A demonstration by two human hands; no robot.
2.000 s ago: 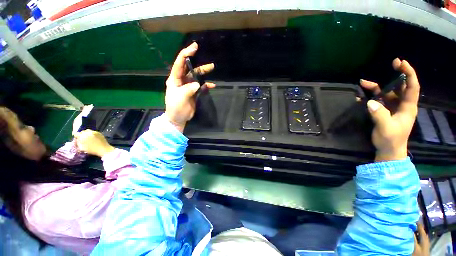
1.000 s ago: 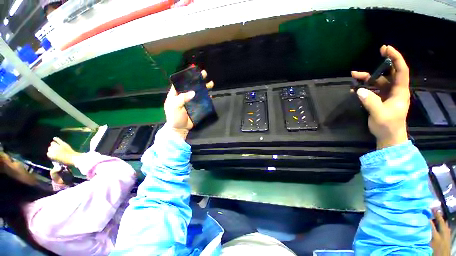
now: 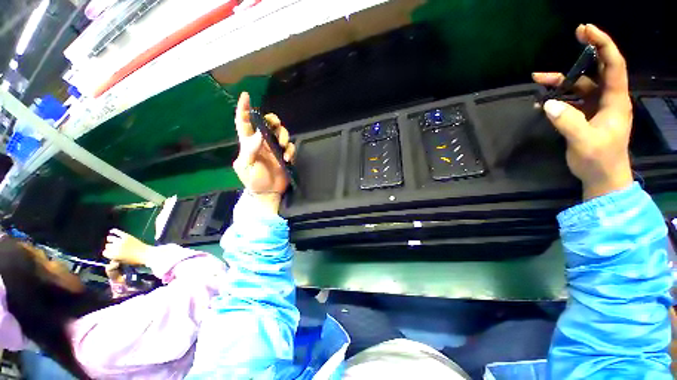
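My left hand (image 3: 261,152) holds a smartphone (image 3: 272,141) nearly edge-on, a thin dark bar, above the left end of the foam tray (image 3: 319,194). My right hand (image 3: 594,111) holds another smartphone (image 3: 575,70) edge-on between thumb and fingers above the tray's right end. Two phones lie back up in the middle recesses, one at centre left (image 3: 381,157) and one at centre right (image 3: 451,152), with lenses at the far end and orange and white marks. An empty recess (image 3: 318,159) shows beside my left hand. The faces of the held phones are hidden.
More black trays (image 3: 416,243) are stacked below, on the green bench (image 3: 445,276). A pale shelf (image 3: 297,37) crosses above. A person in a pink smock (image 3: 148,319) sits at left near another tray (image 3: 182,223). A tray with pale phones (image 3: 659,119) shows at right.
My left hand has turned its phone from broad side to nearly edge-on. My right hand still holds its phone edge-on. The view has tilted, and the neighbour's hands have moved.
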